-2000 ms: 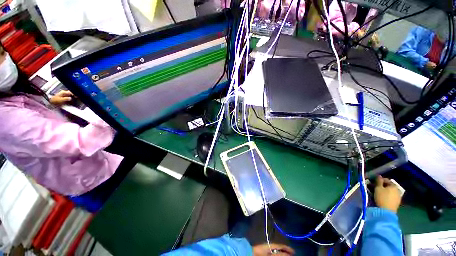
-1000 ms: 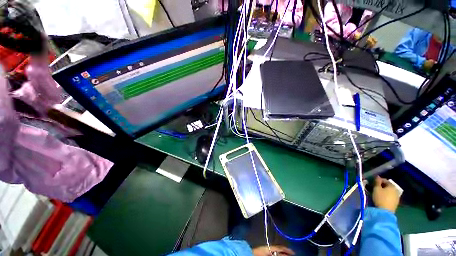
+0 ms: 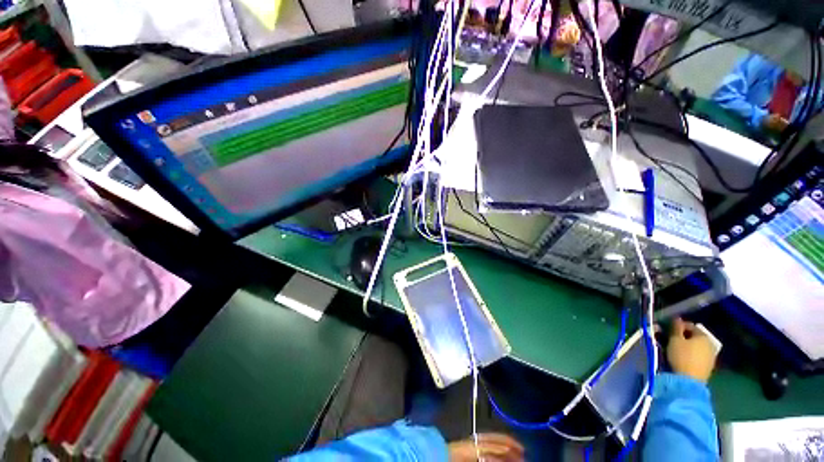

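Note:
A grey-blue coupling plate with a cream-gold rim and an end slot lies at the bench's front edge, a white cable running over it. A second plate with blue leads lies at the right, beside my right sleeve. My right hand is on the bench behind it, at a small white object; its fingers are partly hidden. My left hand is low at the bottom edge, partly cut off, near the hanging white cable; what it holds cannot be seen. A dark tablet lies on the grey-beige instrument.
Two monitors with green bars stand left and right. A black mouse and a blue pen are in view. White and blue cables hang in front. A person in a pink smock is at the left, above red and white trays.
The person in pink has shifted and turned, with head and hand no longer visible. My view has moved slightly. My hands stay in nearly the same places.

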